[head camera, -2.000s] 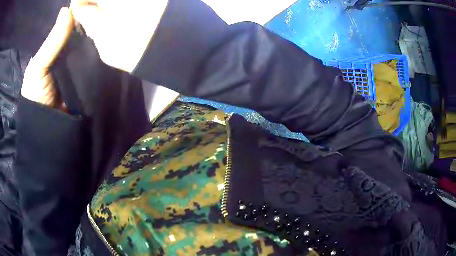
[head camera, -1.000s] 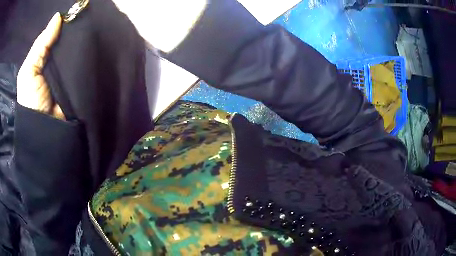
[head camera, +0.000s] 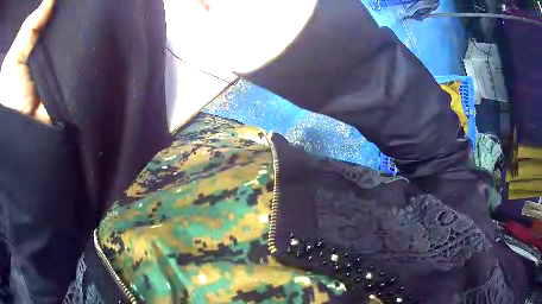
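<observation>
The black garment (head camera: 113, 77) hangs at the upper left, over the edge of the white table (head camera: 185, 98). My left hand (head camera: 22, 65) is at the left edge, its top cut off by the frame, and grips the garment's edge. My right hand (head camera: 235, 27) is at the top, washed out by bright light and partly cut off; its fingers and anything in them cannot be made out. A thin dark thread (head camera: 199, 69) runs across the white table edge toward my right cuff. No button or needle shows.
A blue floor (head camera: 285, 119) lies beyond my lap. A blue basket (head camera: 468, 107) with yellow-brown cloth (head camera: 454, 98) stands at the right, partly behind my right sleeve. A white box (head camera: 484, 70), pale green cord (head camera: 488, 157) and yellow cloth (head camera: 526, 172) are at the far right.
My right hand and sleeve have moved right, away from the garment. My left hand has shifted up and left with the garment. The metallic button seen one second ago is out of view.
</observation>
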